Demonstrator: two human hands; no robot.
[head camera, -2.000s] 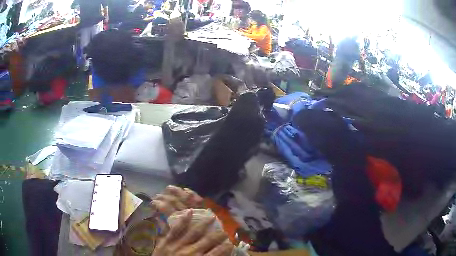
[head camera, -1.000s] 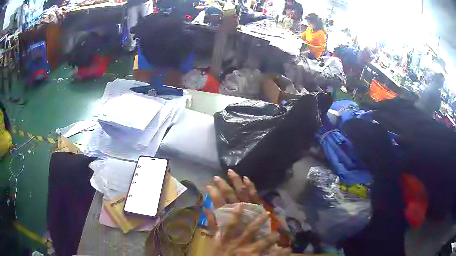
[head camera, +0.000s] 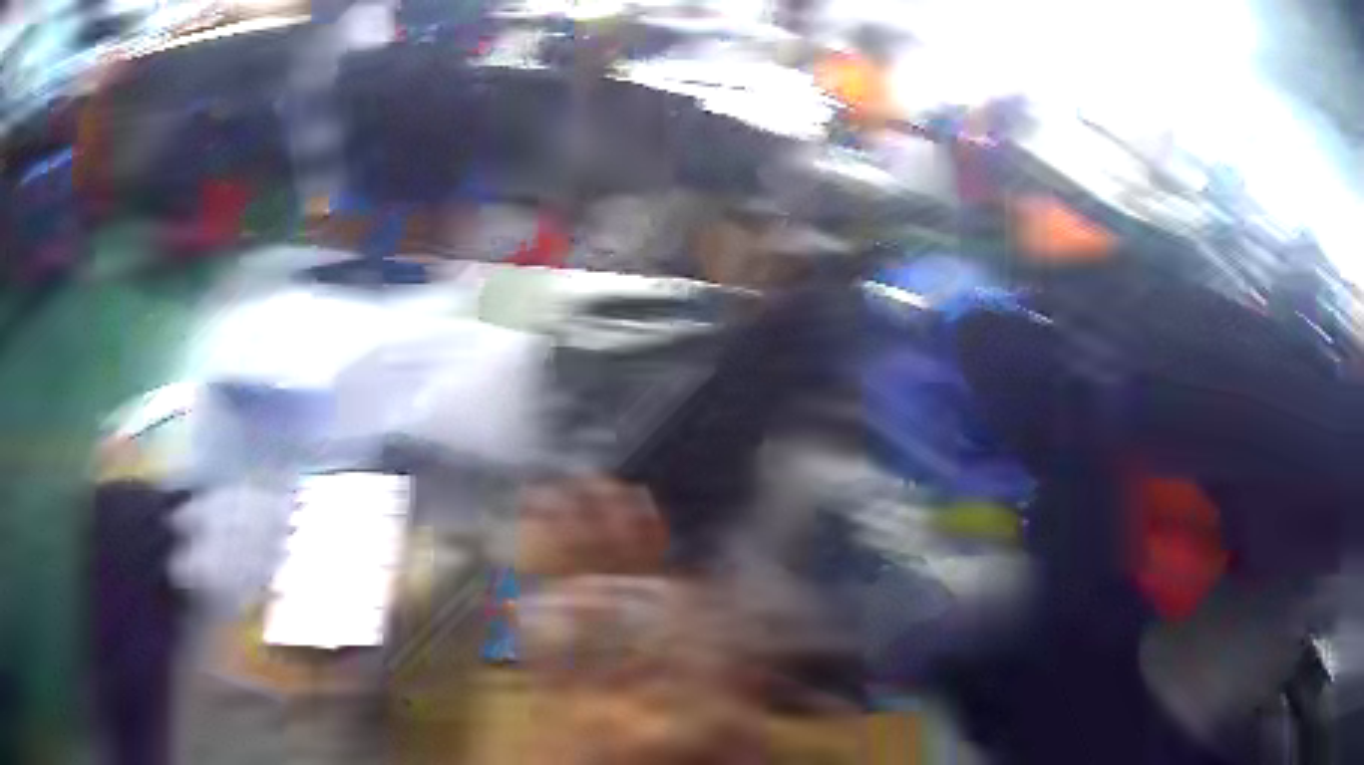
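Observation:
The frame is heavily blurred. A smartphone (head camera: 338, 561) with a glowing white screen lies on yellow-brown pieces at the near left of the table. Both hands are to the right of the phone, close together and not touching it. One hand (head camera: 598, 531), with a pale wrap below its fingers, is the upper one. The other hand (head camera: 673, 702) lies over or against it, nearer the bottom edge. Fingers and any held thing cannot be made out, nor which hand is left or right.
White papers (head camera: 374, 359) lie beyond the phone. A blue-and-white strip (head camera: 503, 616) is between phone and hands. A black bag (head camera: 636, 392), dark garments (head camera: 1077, 598), a blue bundle (head camera: 935, 404) and an orange-red piece (head camera: 1177, 546) lie to the right. Green floor (head camera: 53, 493) shows left.
The whole view has shifted and blurred, with the phone and table things now further left than one second ago. The hands stay together beside the phone, their fingers less distinct.

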